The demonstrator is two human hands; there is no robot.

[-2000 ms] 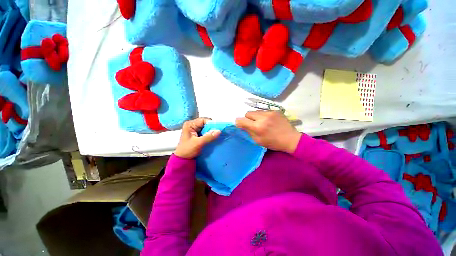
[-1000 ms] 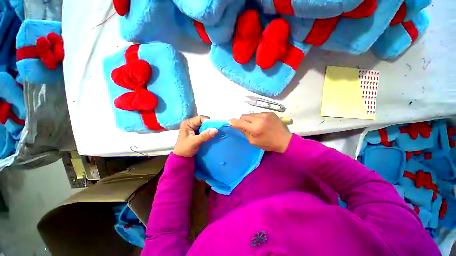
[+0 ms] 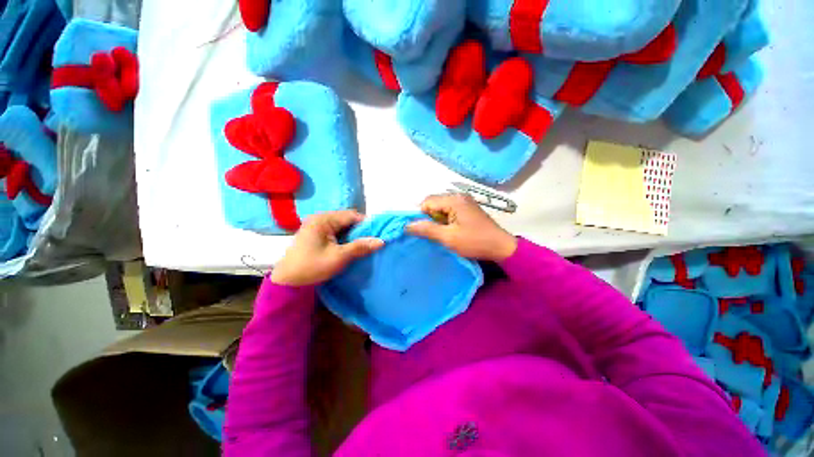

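Observation:
A light blue plush gift-box lid is held at the table's front edge with its plain blue inner side facing up. My left hand pinches its upper left rim. My right hand pinches its upper right rim. The rim between the fingertips is bunched. No needle or thread can be made out at the fingers. Silvery thread snips lie on the white cloth just beyond my right hand.
A finished-side-up lid with red bow lies at left. Plush lids are heaped at the back. A yellow pad with a sticker sheet lies right. A cardboard box is low left; sacks of lids flank the table.
The hands have moved slightly apart and the lid is spread wider, its rim now bunched between them. The left hand has shifted left. The whole view has shifted slightly.

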